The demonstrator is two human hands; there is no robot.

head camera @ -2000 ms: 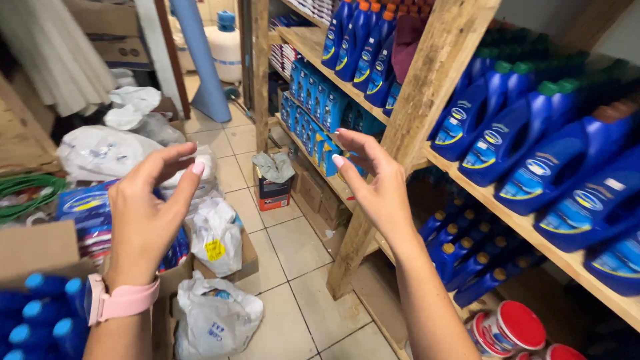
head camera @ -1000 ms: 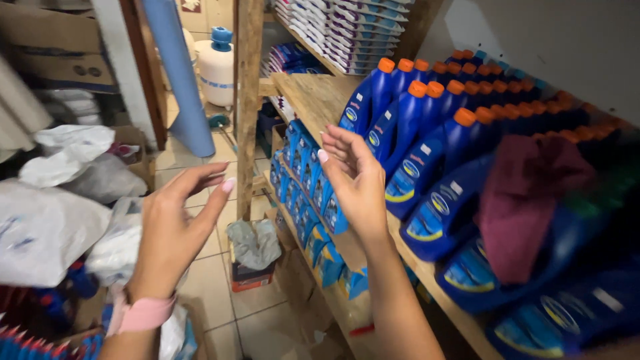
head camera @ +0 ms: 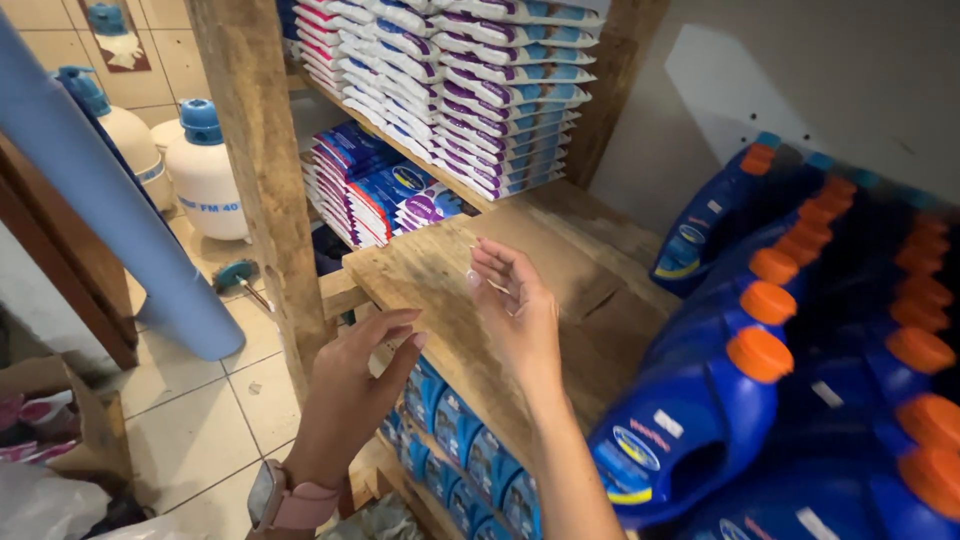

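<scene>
My left hand [head camera: 360, 382], with a smartwatch on a pink band [head camera: 307, 506] at its wrist, is raised in front of the shelf edge, thumb and fingers apart, holding nothing. To its right my right hand [head camera: 517, 311] hovers over the bare part of a wooden shelf [head camera: 442, 262], fingers curled and apart with nothing between them. Blue plastic bottles with orange caps [head camera: 675, 427] stand in rows right of my right hand. Stacked white and purple plastic packets [head camera: 510, 97] lie on the shelf beyond, with blue packets [head camera: 397, 187] beneath them.
A wooden post [head camera: 262, 165] rises left of the shelf. A blue roll [head camera: 135, 187] leans over the tiled floor [head camera: 195, 435], near white tanks with blue tops [head camera: 206, 180]. Blue containers [head camera: 465, 442] fill the lower shelf. A cardboard box [head camera: 97, 442] and plastic bags [head camera: 52, 502] sit at lower left.
The view has moved in toward the shelves and the stacked packets. Both hands stay raised and empty, and are now closer together. The dark red cloth on the bottles has left the view.
</scene>
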